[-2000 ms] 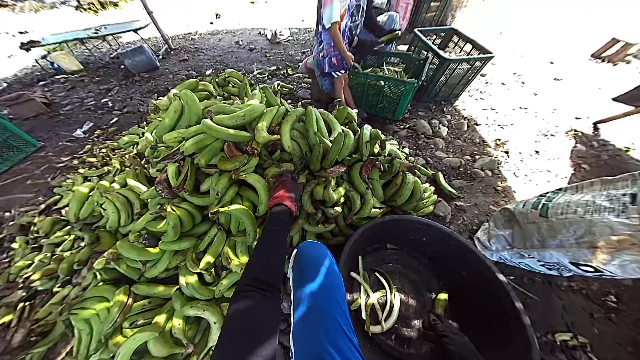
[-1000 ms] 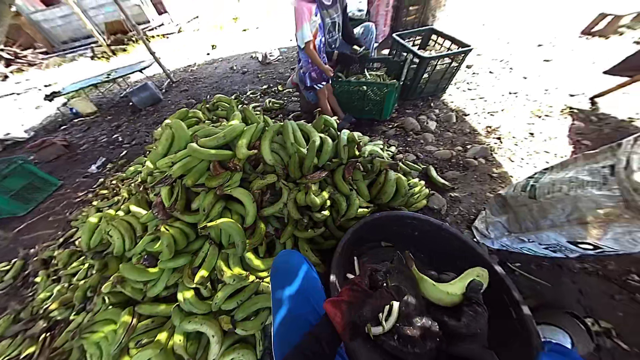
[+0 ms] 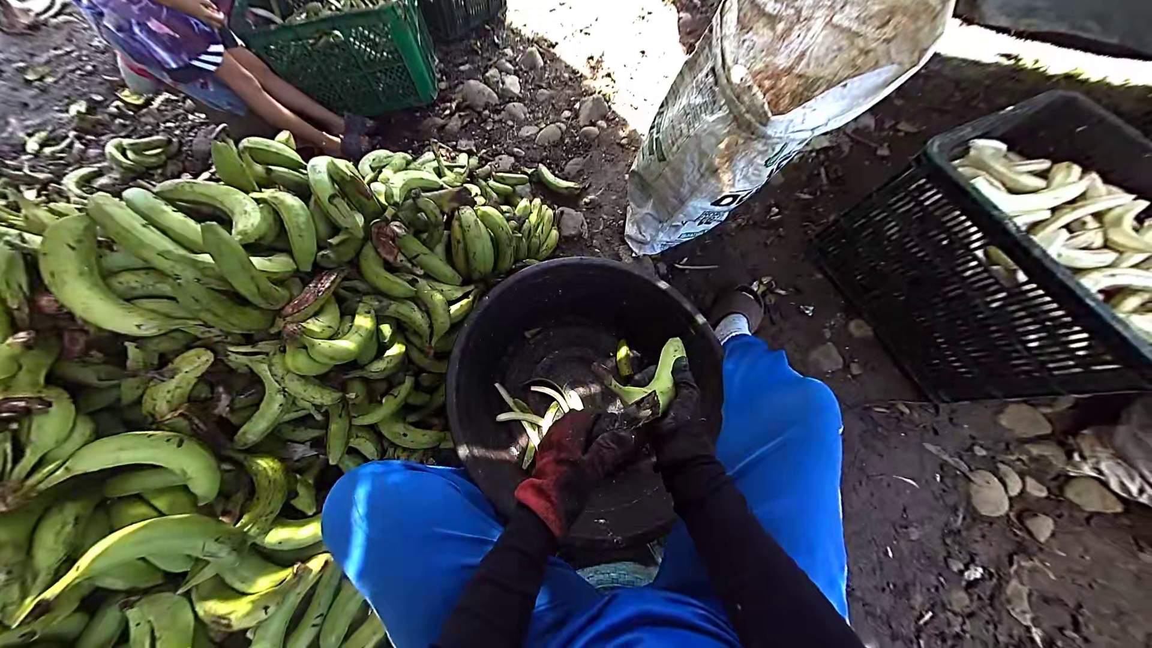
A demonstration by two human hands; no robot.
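Over a round black plastic tub (image 3: 490, 310) between my knees, my right hand (image 3: 681, 418), in a dark glove, is closed on a green plantain (image 3: 664, 371). My left hand (image 3: 576, 463), in a red and black glove, is close beside it near the plantain's lower end; whether its fingers grip anything is unclear. Pale strips of peel (image 3: 540, 414) lie in the tub left of the hands, and a small yellow-green piece (image 3: 624, 358) lies behind them. A large heap of green plantains (image 3: 171, 261) lies to the left of the tub.
A black crate (image 3: 945, 297) of peeled plantains (image 3: 1071, 211) stands at right. A white woven sack (image 3: 711, 135) stands beyond the tub. At upper left a person (image 3: 261, 90) sits by a green crate (image 3: 360, 63). Stones (image 3: 990, 493) lie on the dirt floor.
My left hand was at the heap two seconds ago and is now over the tub beside my right hand. The view has swung right and down, showing the black crate.
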